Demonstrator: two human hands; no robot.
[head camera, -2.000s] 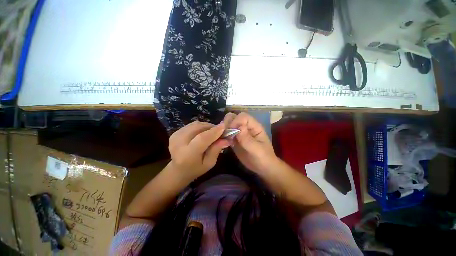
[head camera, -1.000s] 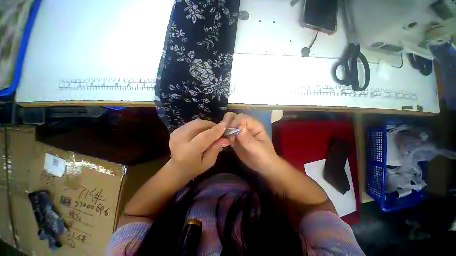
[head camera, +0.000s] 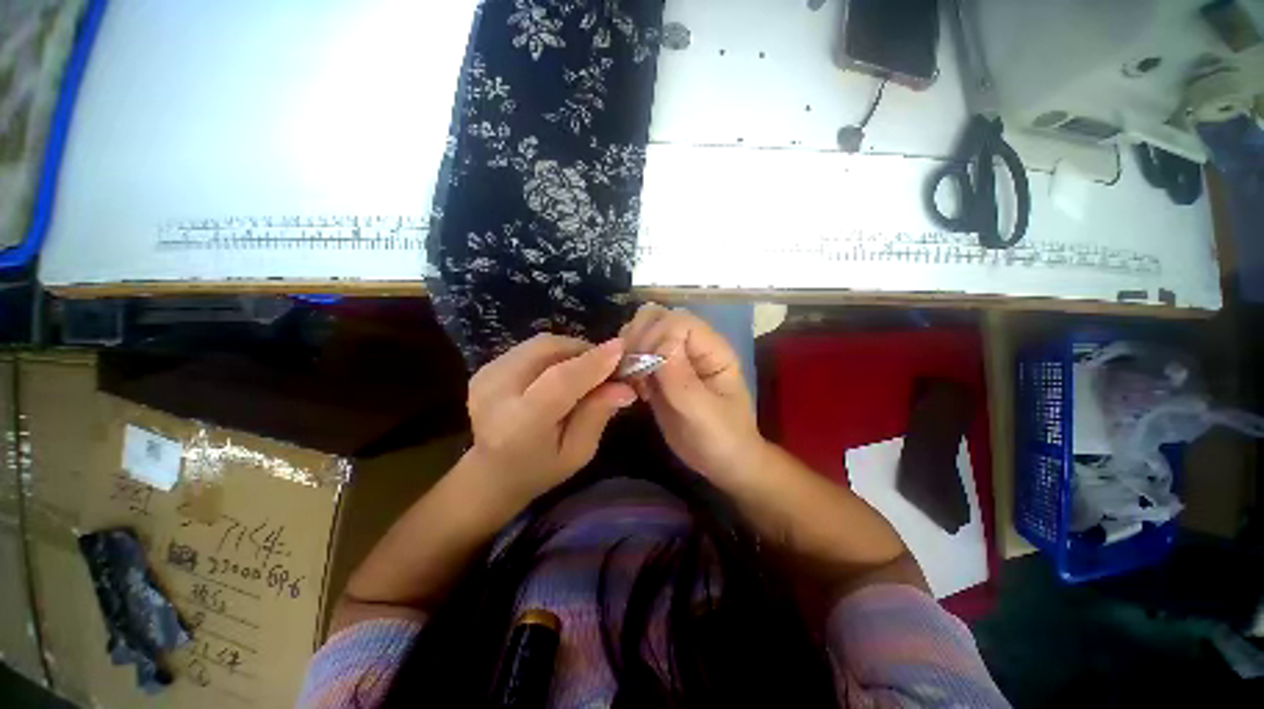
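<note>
A small silvery metal part (head camera: 639, 366) is held in front of the table's edge, between the fingertips of both hands. My left hand (head camera: 543, 405) pinches its left side with thumb and forefinger. My right hand (head camera: 697, 392) has its fingertips at its right, pointed end. Fingers hide much of the part, so its exact kind cannot be told. A black floral fabric panel (head camera: 543, 180) with white flowers lies on the white table (head camera: 277, 139) and hangs over the front edge behind my hands.
Black-handled scissors (head camera: 981, 187), a smartphone (head camera: 890, 39) and a small dark disc (head camera: 850, 137) lie on the table at right. Below are a cardboard box (head camera: 257, 485) at left, and a red surface (head camera: 811, 402) and blue basket (head camera: 1042, 457) at right.
The fingers of my right hand have shifted slightly around the metal part. The part stays in the fingertips and the fabric has not visibly moved.
</note>
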